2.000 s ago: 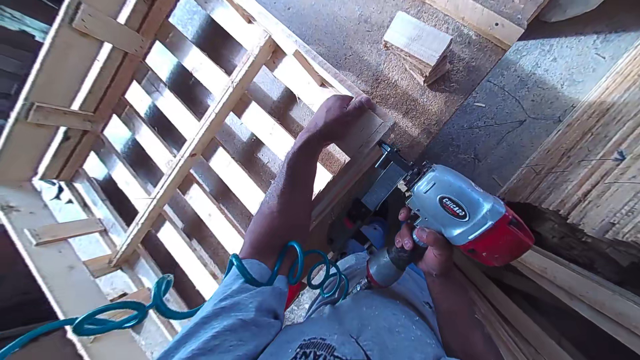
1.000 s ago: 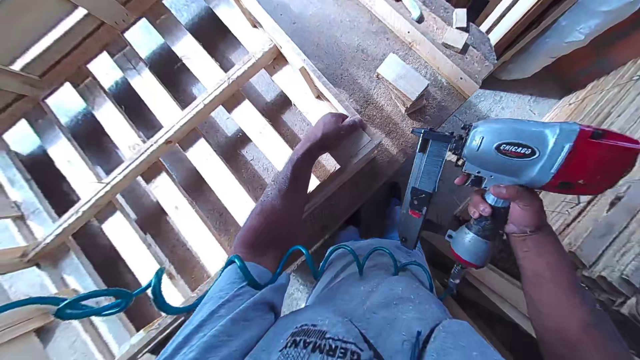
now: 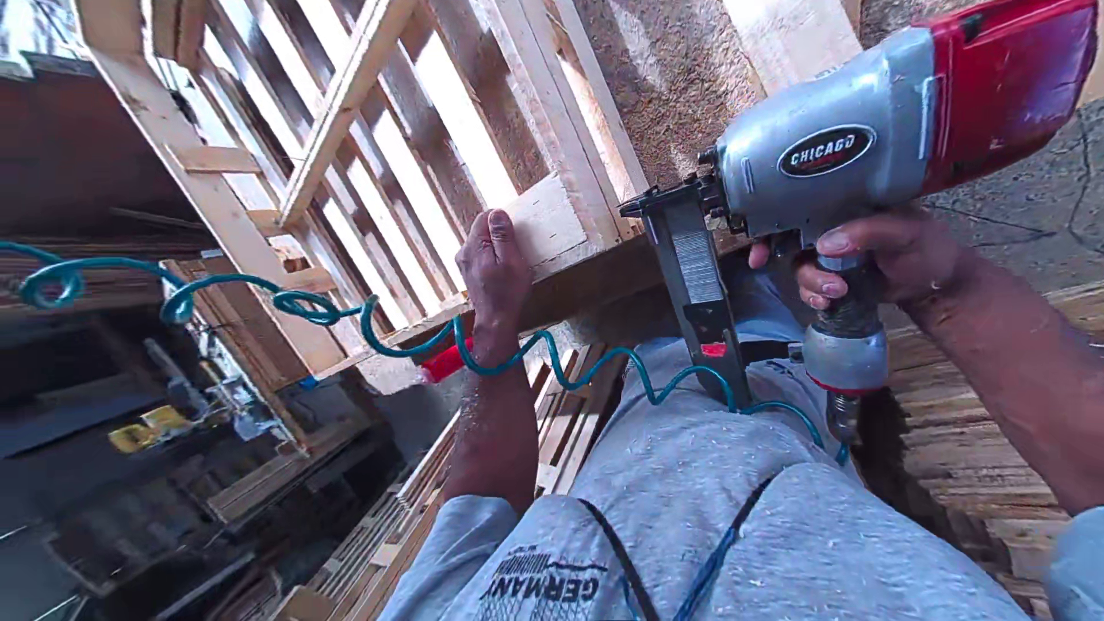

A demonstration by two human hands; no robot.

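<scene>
My right hand (image 3: 862, 259) grips the handle of a silver and red Chicago pneumatic nailer (image 3: 828, 151). The strip of fasteners shows in its magazine, and the nose is beside the corner of a slatted wooden frame (image 3: 345, 112). A coiled teal air hose (image 3: 552, 354) runs across my left forearm and my shirt towards the tool. My left hand (image 3: 496, 263) rests with curled fingers on the frame's near edge, touching the end of a short wood block (image 3: 545, 226) in the corner. Whether it grips the block or the edge is unclear.
Stacked boards (image 3: 975, 431) lie at the lower right, and more wooden strips (image 3: 414, 500) are below the frame at the left. A lower shelf with yellow items (image 3: 147, 429) stands at the far left. A red object (image 3: 444, 360) is beside my left wrist.
My left hand has moved left along the frame's near edge, away from the corner. The nailer, which was lower beside my body, is now near the corner. The view has shifted left.
</scene>
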